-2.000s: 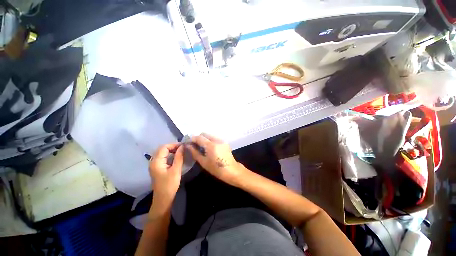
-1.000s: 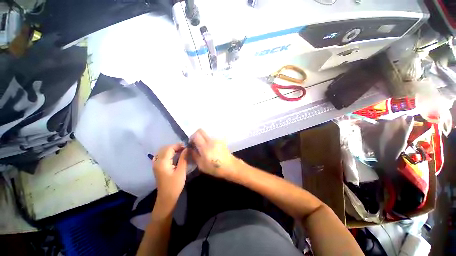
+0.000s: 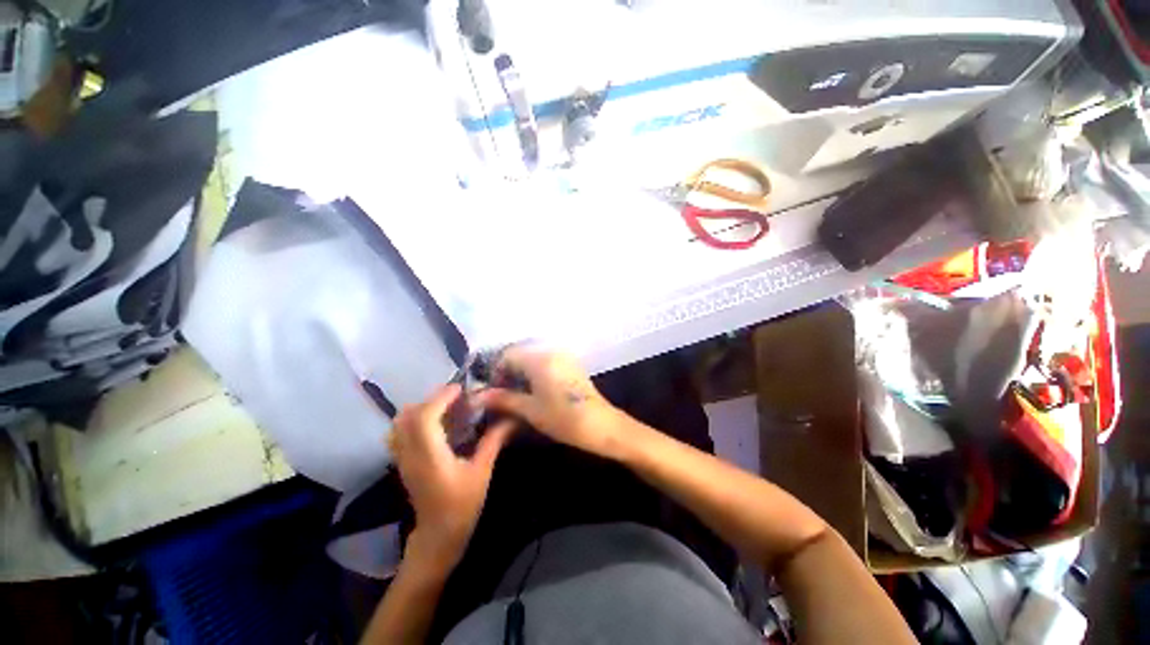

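A pale grey-white garment panel (image 3: 290, 328) with a dark band along its right edge lies over the table's front edge, left of centre. My left hand (image 3: 441, 456) and my right hand (image 3: 542, 401) meet at the panel's lower right corner, the fingers of both closed on its dark edge. The fingers hide the exact spot they pinch. A short dark slit or strip (image 3: 377, 397) shows on the panel just left of my left hand.
The white sewing machine (image 3: 706, 101) stands beyond my hands. Scissors (image 3: 728, 227) and a dark block (image 3: 889, 214) lie at its front. A stack of cut pieces (image 3: 95, 265) is at left. A scrap carton (image 3: 807, 435) is at right, a blue basket (image 3: 240, 573) below left.
My left hand has moved slightly right and down and turned, its fingers closer to my right hand. The panel has shifted and folded a little near my left hand. The camera view has moved slightly.
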